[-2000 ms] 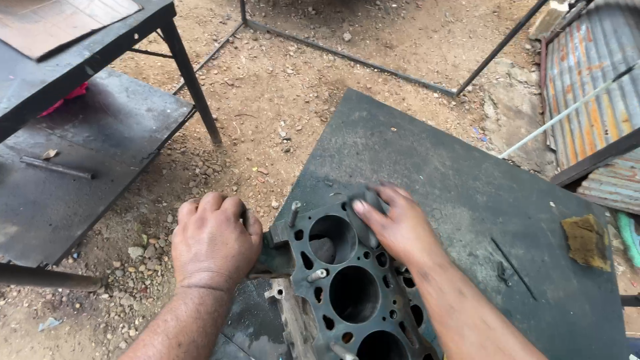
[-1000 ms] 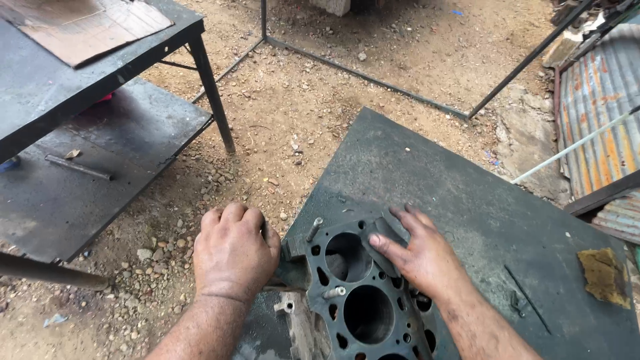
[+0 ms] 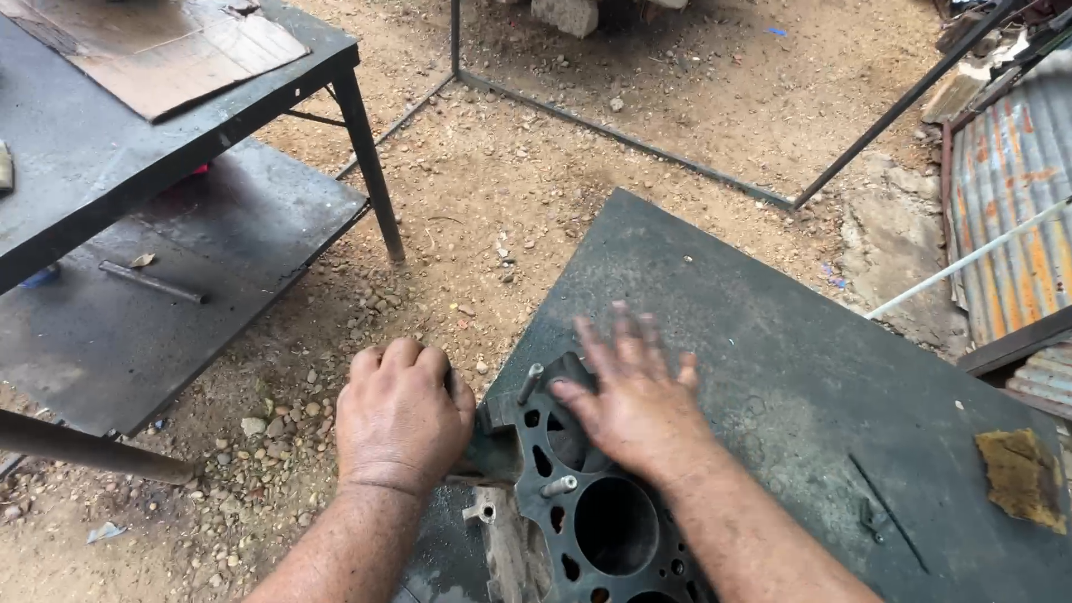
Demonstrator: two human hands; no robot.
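An engine block (image 3: 548,528) lies on a dark metal table, its flat deck with round cylinder bores facing up. Two metal studs rise from the deck. My left hand (image 3: 404,414) is curled beside the block's left end, with something dark showing between thumb and fingers; what it grips is hidden. My right hand (image 3: 641,402) lies over the far end of the deck, blurred, its fingers spread and its thumb against a dark pad (image 3: 572,373). The pad partly covers the end bore. Its material cannot be told.
The dark tabletop (image 3: 720,335) holds a thin black rod (image 3: 889,512) and a yellow-brown piece (image 3: 1020,479) at right. At left stands a metal table (image 3: 209,126) with cardboard (image 3: 167,50) on top and a metal tube (image 3: 153,281) on its lower shelf. Corrugated sheet (image 3: 1013,184) stands at right.
My right hand has gone from curled over the dark pad to spread out, and the pad has moved toward the block's far end. My left hand stays beside the block.
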